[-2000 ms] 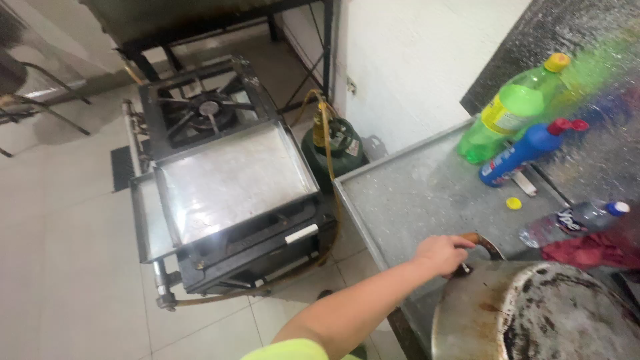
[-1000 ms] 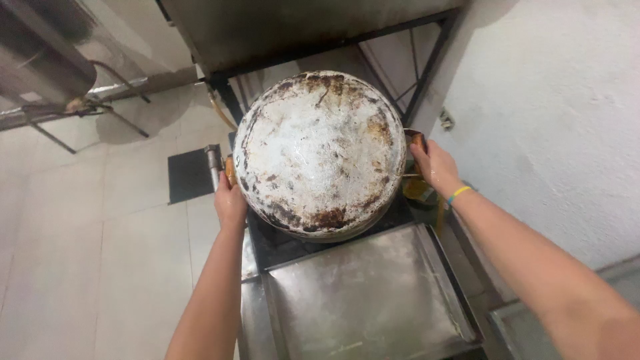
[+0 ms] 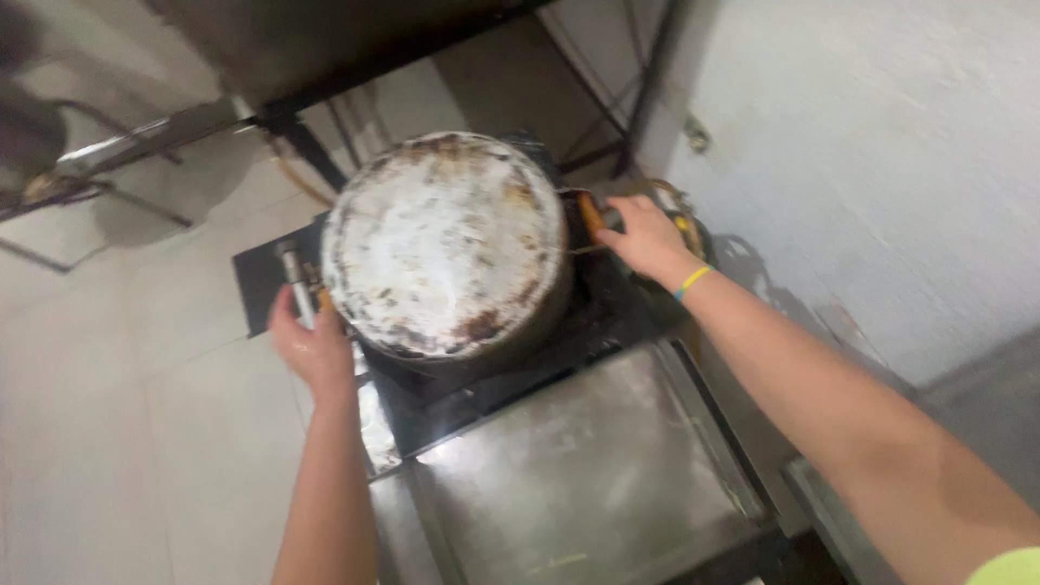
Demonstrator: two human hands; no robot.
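Observation:
A large round metal pot (image 3: 447, 244), its pale top surface stained brown and black, sits over the burner end of a black gas stove (image 3: 455, 406). At its right side, my right hand (image 3: 646, 231) is beside the wooden grip (image 3: 591, 215) of the pot's handle, with thumb and fingers apart. My left hand (image 3: 313, 337) is at the pot's left side, near the other handle and the stove's front pipe; its fingers are partly hidden and blurred, so its hold cannot be told. The burner is hidden beneath the pot.
A flat metal griddle plate (image 3: 569, 471) covers the stove's near part. Behind stands a dark metal-framed table (image 3: 390, 49). A white wall (image 3: 877, 162) rises at right, with a gas cylinder and hose (image 3: 691, 227) by it. A grey counter edge (image 3: 829, 520) is at lower right.
Two seconds ago the pot was on the counter at right, my right hand at its handle. One second ago both hands held it over the stove; now my right hand has loosened from the grip.

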